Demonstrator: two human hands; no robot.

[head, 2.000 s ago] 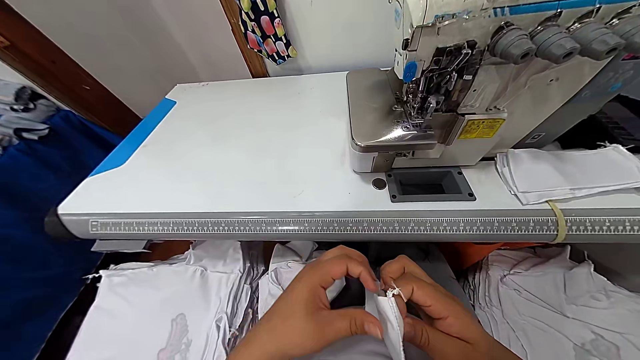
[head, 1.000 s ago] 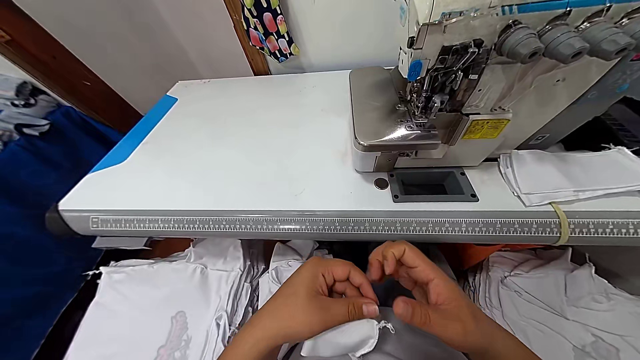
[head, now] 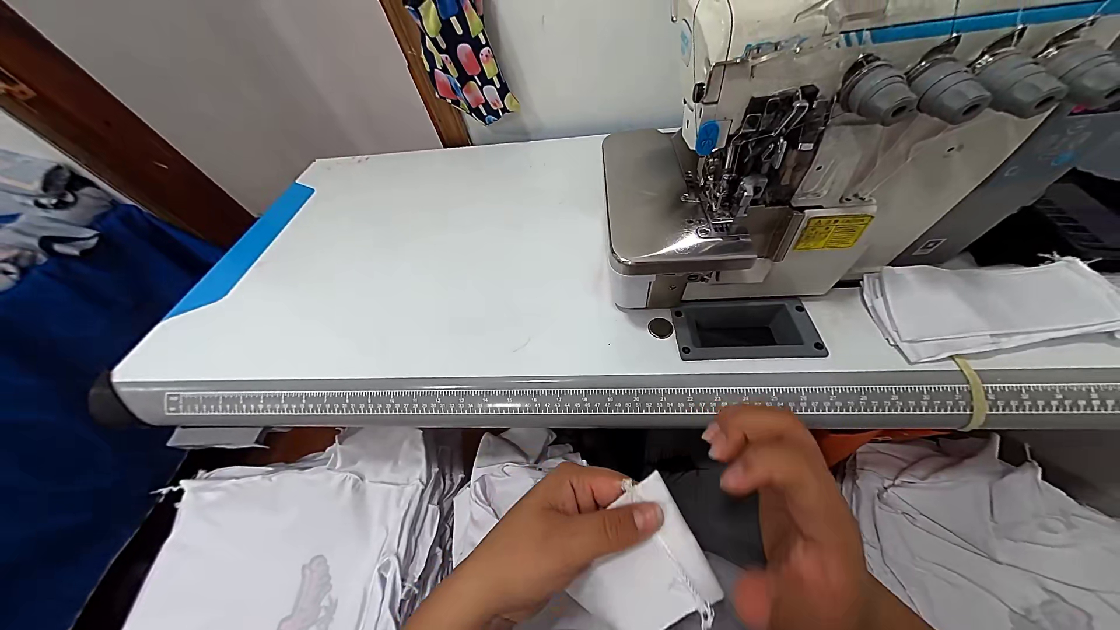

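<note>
A small white fabric piece (head: 652, 569), with a stitched edge and loose thread ends, is pinched between the thumb and fingers of my left hand (head: 569, 534). It lies below the table's front edge. To its right my right hand (head: 792, 516) is raised, fingers apart and curled, touching nothing. Behind both hands an overlock sewing machine (head: 744, 175) stands on the white table (head: 455, 271), its metal plate (head: 647, 210) toward the left.
Folded white fabric pieces (head: 989, 306) lie right of the machine. Stacks of white garments (head: 271, 542) sit below the table at left, with more (head: 989, 525) at right. A measuring scale (head: 490, 402) runs along the front edge, with a yellowish band (head: 971, 394) round it.
My right hand has come away from the fabric and now stands apart to the right. My left hand still holds the fabric piece, which now shows more of its flat side.
</note>
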